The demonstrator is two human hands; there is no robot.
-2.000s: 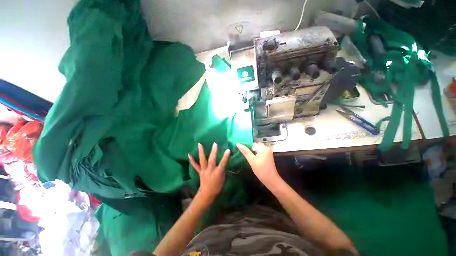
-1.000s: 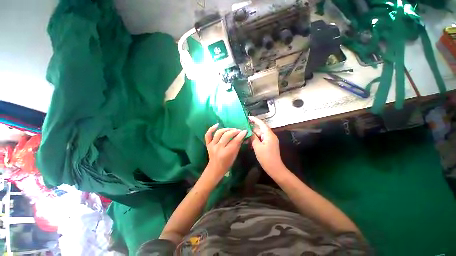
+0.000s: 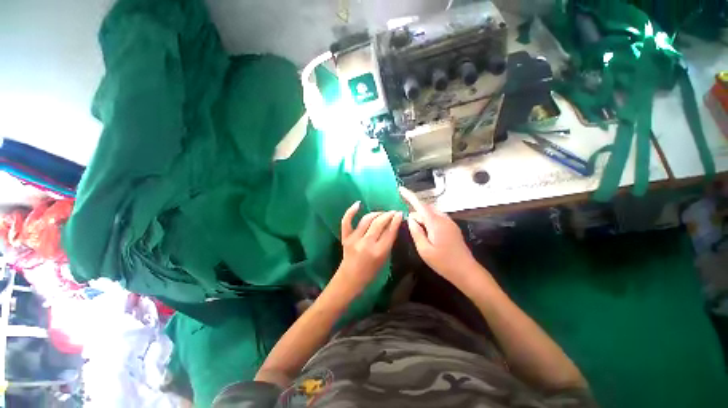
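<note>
A green cloth panel point(image 3: 365, 185) runs from the needle area of the overlock machine point(image 3: 447, 68) down to the table's front edge. My left hand point(image 3: 369, 243) holds the panel near its right edge, fingers bent on the cloth. My right hand point(image 3: 435, 233) is beside it at the same edge, thumb and fingertips at the cloth. The two hands' fingertips nearly touch. Strong white lamp glare hides the presser foot and part of the panel.
A large heap of green cloth point(image 3: 172, 175) lies at the left. Dark-blue snips point(image 3: 563, 155) lie on the table point(image 3: 523, 175) right of the machine. Green strips point(image 3: 643, 139) hang at the right. More green cloth point(image 3: 615, 311) is below the table.
Over two seconds my left hand went from fingers spread flat on the cloth to bent fingers at its edge, closer to my right hand. The view has shifted, moving the machine left and up.
</note>
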